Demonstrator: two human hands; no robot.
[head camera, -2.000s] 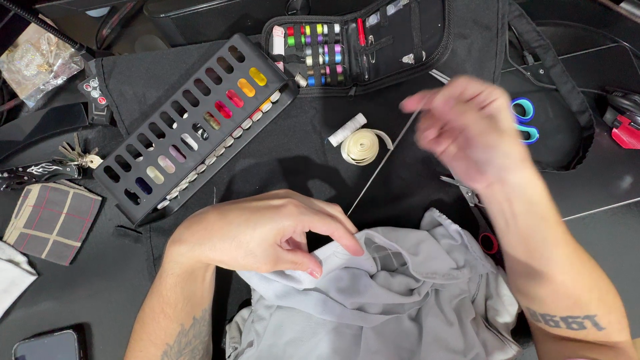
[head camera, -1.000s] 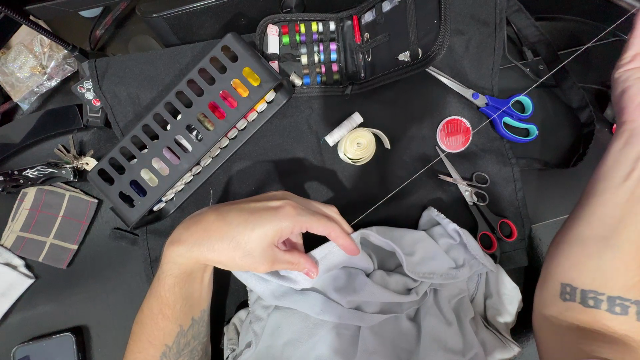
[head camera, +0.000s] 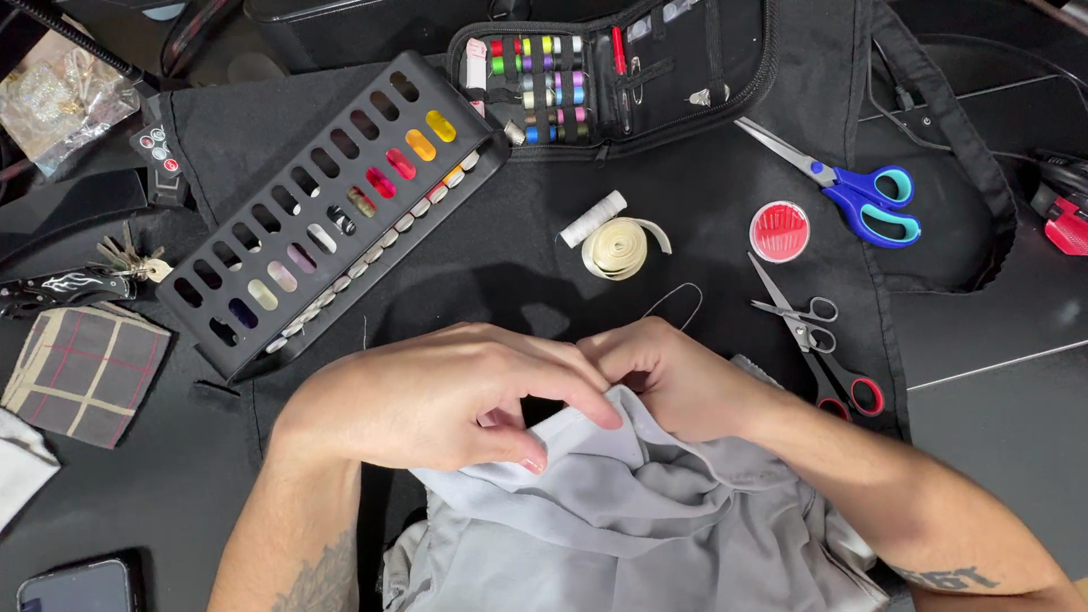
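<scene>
My left hand (head camera: 450, 399) grips the folded edge of a light grey garment (head camera: 595, 501) between thumb and fingers. My right hand (head camera: 680, 374) is at the same edge, its fingertips close to those of my left hand; whether they pinch a needle is hidden. A loop of thread (head camera: 699, 293) curves up behind my right hand. Beyond the hands lie a white thread spool (head camera: 592, 218) and a coiled cream tape (head camera: 614, 249). A round red needle case (head camera: 779, 231) rests to their right.
Blue-handled scissors (head camera: 867, 200) and two smaller scissors (head camera: 803, 327) lie at the right. A black thread organizer (head camera: 280, 200) stands at the left, an open sewing kit (head camera: 608, 76) at the back. Keys (head camera: 132, 259), plaid fabric (head camera: 89, 370) and a phone (head camera: 81, 586) are far left.
My right hand has come back from the far right to the garment edge beside my left hand. The thread, taut before, now hangs in a slack loop. My left hand has kept its grip.
</scene>
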